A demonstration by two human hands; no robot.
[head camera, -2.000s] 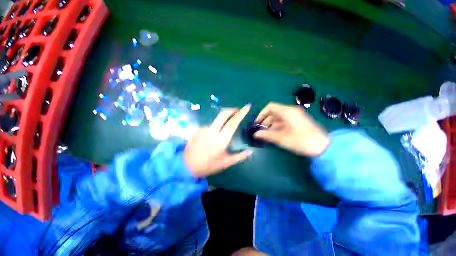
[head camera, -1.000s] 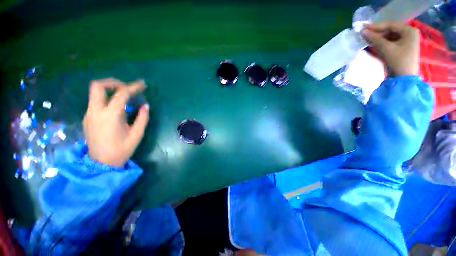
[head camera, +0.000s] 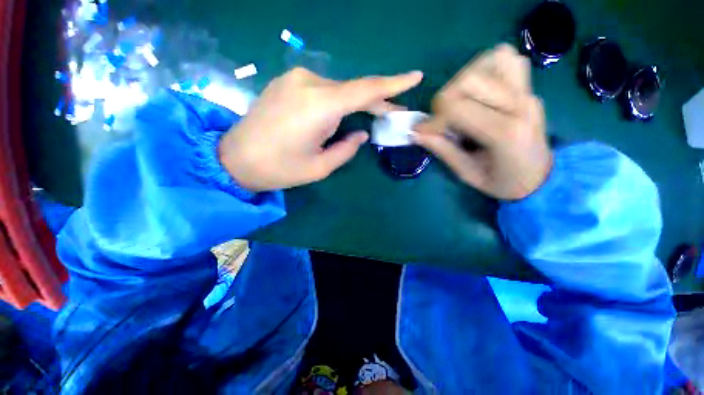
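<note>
A round glossy black watch head (head camera: pixel 406 163) lies on the dark green bench between my hands, its upper part hidden. A white wipe (head camera: pixel 397 127) covers that upper part. My right hand (head camera: pixel 498 123), slightly blurred, pinches the right end of the wipe between thumb and fingers. My left hand (head camera: pixel 297 131) is open at the left of the watch head, its index finger stretched out above the wipe and its thumb near the head's left edge. It holds nothing that I can see.
Three more black watch heads (head camera: pixel 604 69) stand in a row at the upper right. Loose blue-and-white tabbed films (head camera: pixel 116 85) lie scattered with glare at the upper left. A red crate (head camera: pixel 23 170) is at the left edge. A white piece (head camera: pixel 694 120) shows at the right edge.
My right hand has come back from the white things at the right and now holds a wipe over the watch head. My left hand has moved beside that head. The view has shifted.
</note>
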